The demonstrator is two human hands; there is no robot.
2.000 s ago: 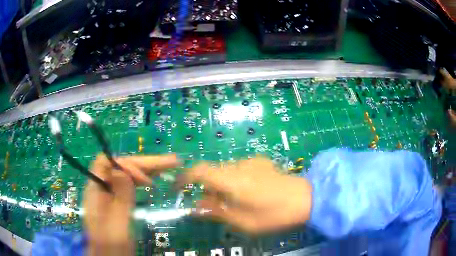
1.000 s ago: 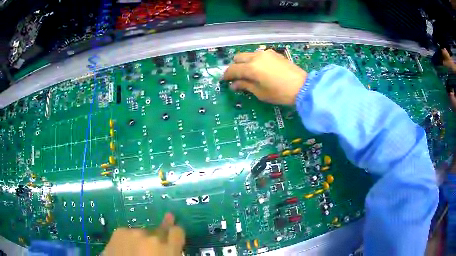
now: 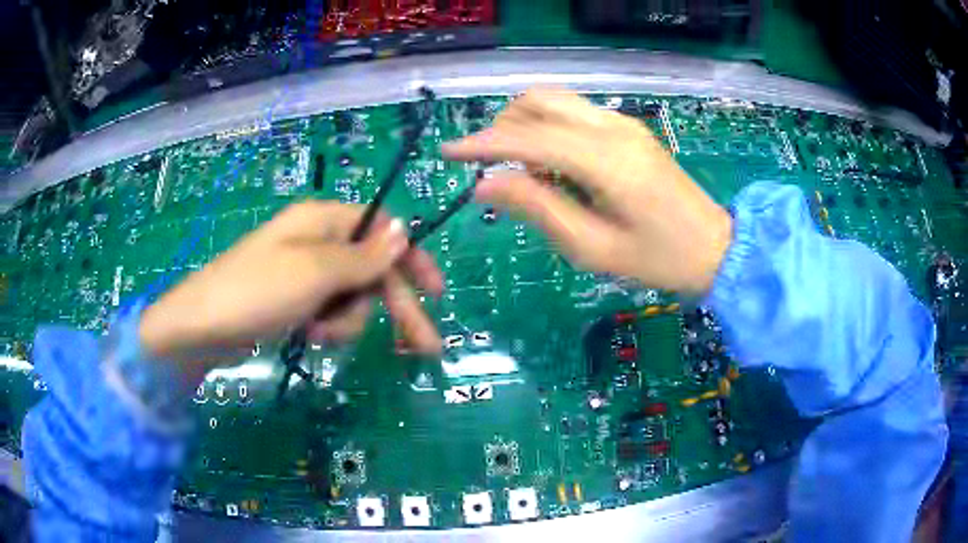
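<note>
A large green circuit board (image 3: 531, 371) lies flat under both hands. My left hand (image 3: 318, 265), in a blue sleeve, is over the left middle of the board, its fingers closed on dark cables (image 3: 395, 175). Two cable lengths stick out beyond its fingertips, up and to the right, and a dark end shows below the hand. My right hand (image 3: 594, 191) is just right of it, with thumb and fingers apart near the tip of one cable. It is blurred, and whether it touches that cable cannot be told.
A silver metal rail (image 3: 531, 70) runs behind the board. Beyond it are a bin of red parts (image 3: 409, 16) and dark bins (image 3: 663, 16). White square parts (image 3: 478, 507) line the near edge. Yellow and red components (image 3: 655, 408) stand at the right. A blurred blue cord (image 3: 228, 180) hangs at the left.
My left hand has come up from the near edge to mid-board, now showing dark cables in it. My right hand has moved a little right and opened its fingers. The view has shifted over the board.
</note>
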